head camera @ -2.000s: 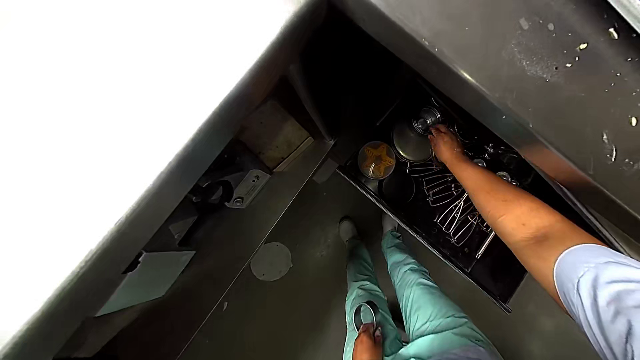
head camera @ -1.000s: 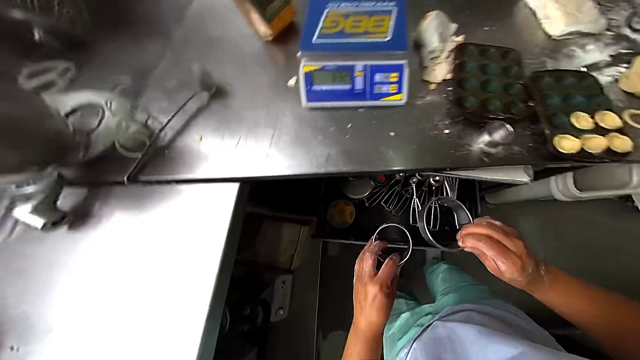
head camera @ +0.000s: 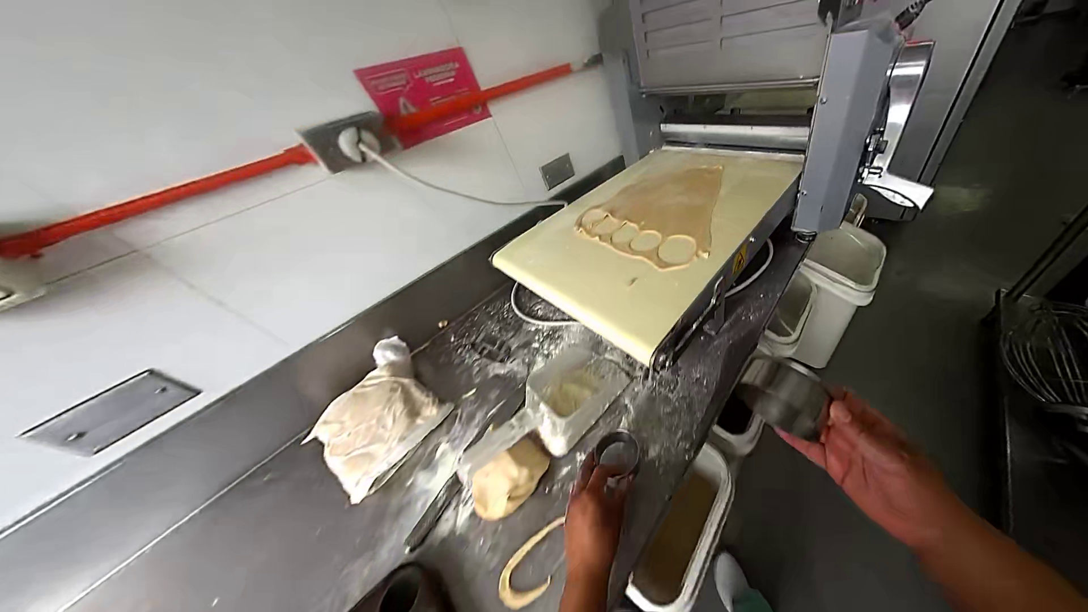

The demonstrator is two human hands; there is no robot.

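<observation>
In my left hand (head camera: 595, 514) is a small round metal cutter ring (head camera: 617, 454), held over the floured steel counter. My right hand (head camera: 880, 467) grips a larger, taller metal ring (head camera: 786, 398) by its side, out past the counter's edge. A flattened sheet of dough (head camera: 671, 204) lies on the cream belt of a dough sheeter (head camera: 586, 272), with several round cuts along its near end. Close to my left hand are a lump of dough (head camera: 508, 480), a curved dough strip (head camera: 517, 574) and a clear plastic container (head camera: 568, 399) with pale contents.
A plastic bag of dough (head camera: 374, 416) rests on the counter's wall side. White tubs (head camera: 837, 289) stand below the counter's right edge, one an open bin (head camera: 718, 510). The sheeter's grey housing (head camera: 837, 127) rises at the back. A wire whisk (head camera: 1050, 353) is at the far right.
Two seconds ago my right hand was in a drawer of whisks; one second ago both hands held rings above it. The view has swung to the sheeter, and both rings are still held.
</observation>
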